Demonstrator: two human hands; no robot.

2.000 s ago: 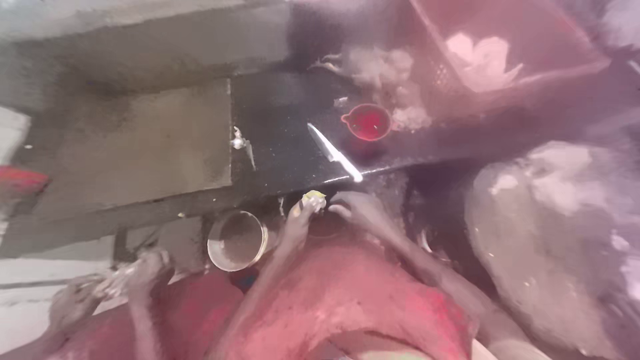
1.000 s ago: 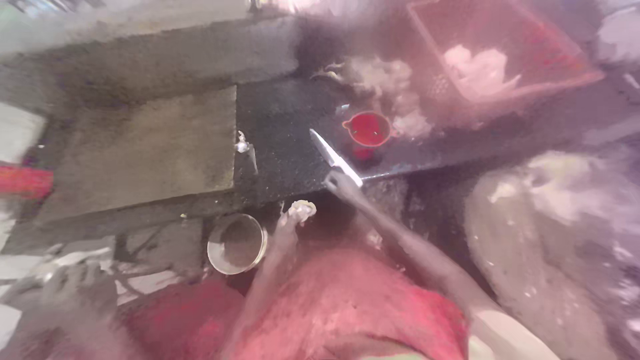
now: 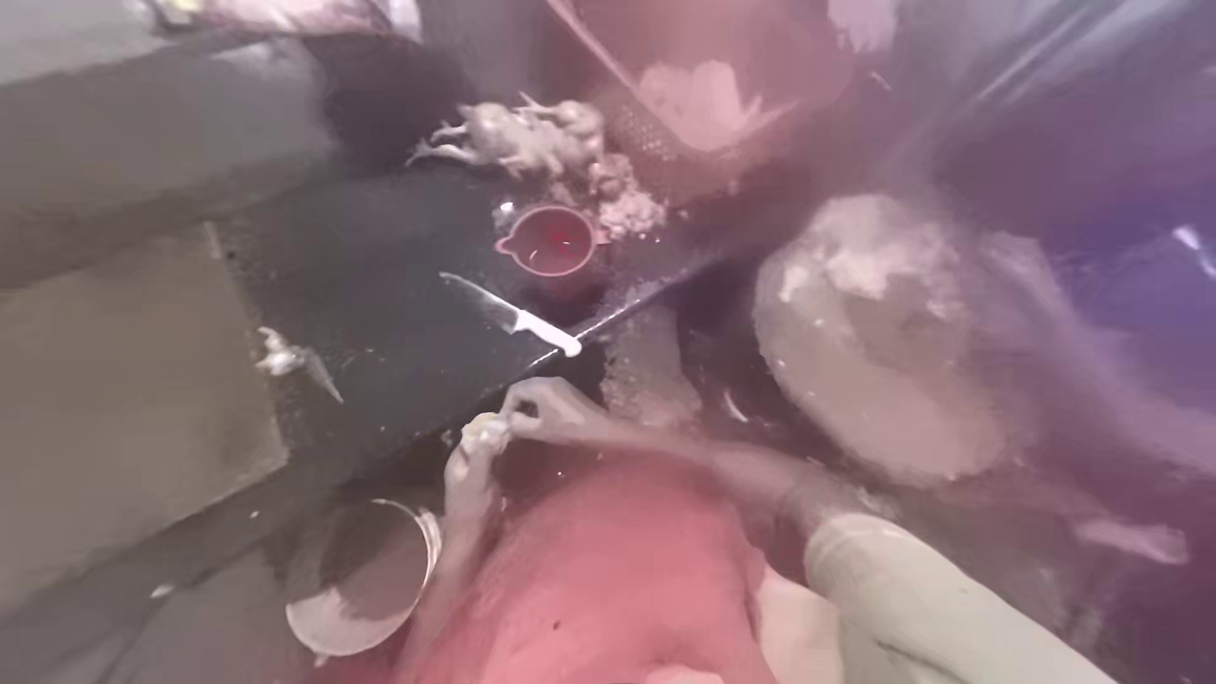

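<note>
In front of my body, just off the dark counter's edge, my left hand [image 3: 475,461] holds a small pale lump [image 3: 486,432] that I cannot identify. My right hand [image 3: 551,408] touches or nearly touches the lump's right side, thumb and forefinger curled together. A knife with a white handle [image 3: 546,331] lies on the counter just beyond my hands, its handle end at the edge. Behind it stands a small red bowl [image 3: 551,242] with side lugs. A pile of pale, wet pieces, possibly raw squid or poultry [image 3: 532,138], lies behind the bowl.
A second small blade with a pale piece [image 3: 283,353] lies by a flat board [image 3: 142,408] on the left. A round bucket [image 3: 366,579] stands below the counter at left. A perforated red crate [image 3: 655,123] is at the back; a large pale-filled sack or tub [image 3: 883,351] is at right.
A second ago my right hand was at the knife's handle; now it is back beside the lump in my left hand. The knife lies free. The view has shifted, and the other person's hands are out of sight.
</note>
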